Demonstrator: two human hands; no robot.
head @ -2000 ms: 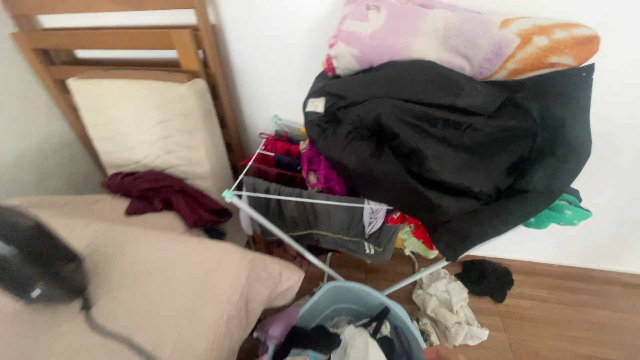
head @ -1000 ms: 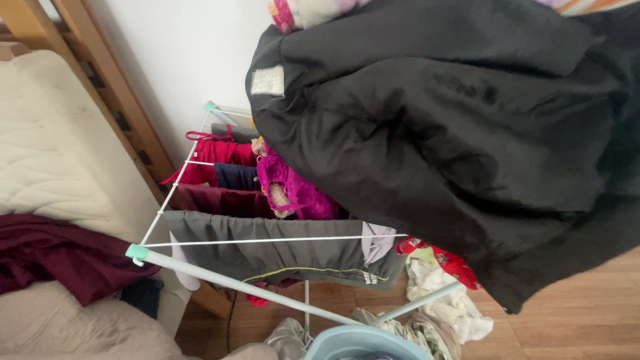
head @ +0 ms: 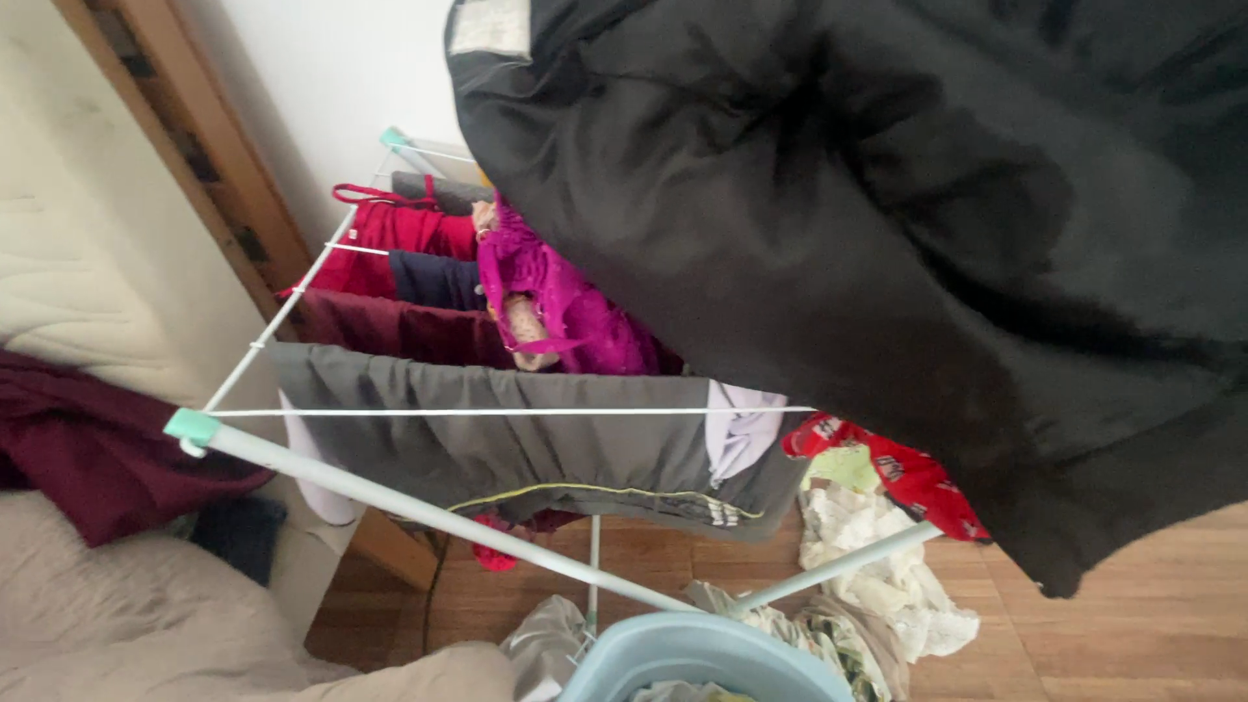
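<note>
Neither of my hands shows in the head view. A white metal drying rack (head: pixel 439 526) with mint-green corner caps stands in the middle. Over its rods hang grey trousers (head: pixel 585 429) with a yellow stripe, a maroon garment (head: pixel 409 327), red garments (head: pixel 419 234), a navy piece (head: pixel 434 280) and a magenta garment (head: pixel 585 302). A large black jacket (head: pixel 780 214) lies over the rack's right side, with a red patterned cloth (head: pixel 912 473) partly beneath it. At the bottom edge is a light blue plastic basket (head: pixel 702 648) with some pale cloth inside.
Pale and patterned clothes (head: pixel 877 565) lie on the wooden floor (head: pixel 1102 624) beside the basket. To the left are a cream mattress (head: pixel 88 253), a wooden bed frame (head: pixel 205 156), a maroon cloth (head: pixel 107 448) and a beige cover (head: pixel 127 624). A white wall rises behind the rack.
The view has moved closer to the rack and jacket. The hair dryer with its cord, seen at the left two seconds ago, is out of view.
</note>
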